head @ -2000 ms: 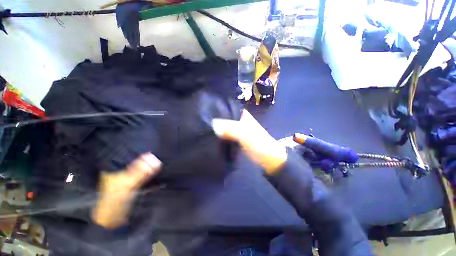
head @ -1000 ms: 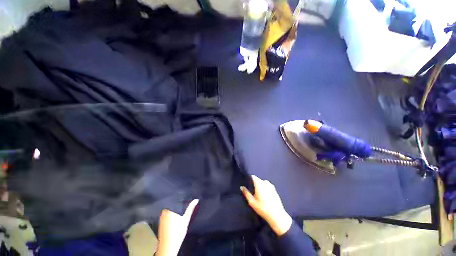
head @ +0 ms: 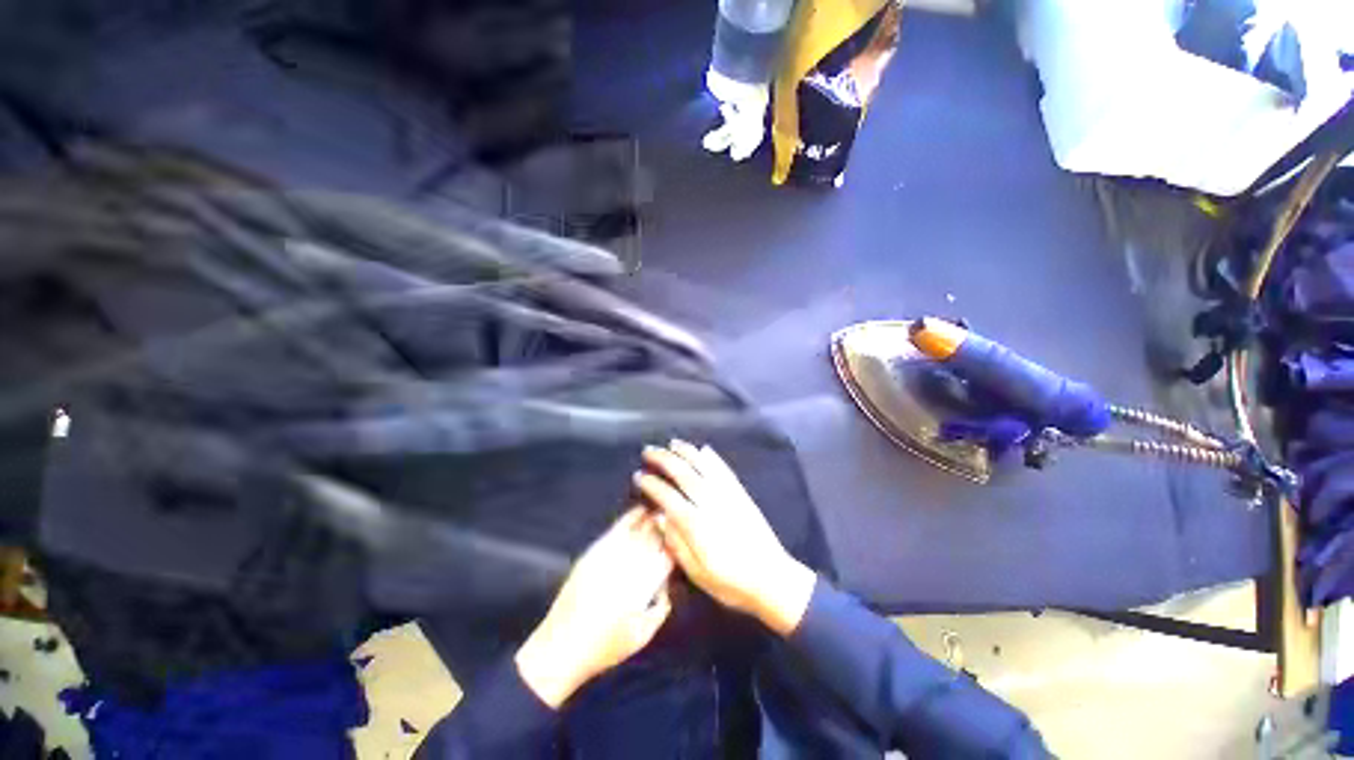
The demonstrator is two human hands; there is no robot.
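Note:
A large dark garment piece (head: 446,505) lies over the left and near part of the navy-padded table, its folds streaked with blur. My left hand (head: 606,601) and my right hand (head: 723,538) meet at its near right part. My left hand is curled with cloth at its fingers. My right hand's fingers lie together over the cloth and against my left fingers. The exact grip is partly hidden. A steam iron (head: 921,398) rests to the right of the garment, untouched, its tip pointing left.
The navy table cover (head: 1025,542) runs under the iron. A clear bottle (head: 747,48), white crumpled lump (head: 737,122) and snack pouch (head: 832,112) stand at the back. A dark flat phone (head: 606,193) lies beside the cloth. A white bin (head: 1106,112) and hanging strips (head: 1326,371) are right.
My hands have come together; the right moved up and left, the left moved up and right. The garment has shifted, its right edge now nearer the iron. The view has tilted lower.

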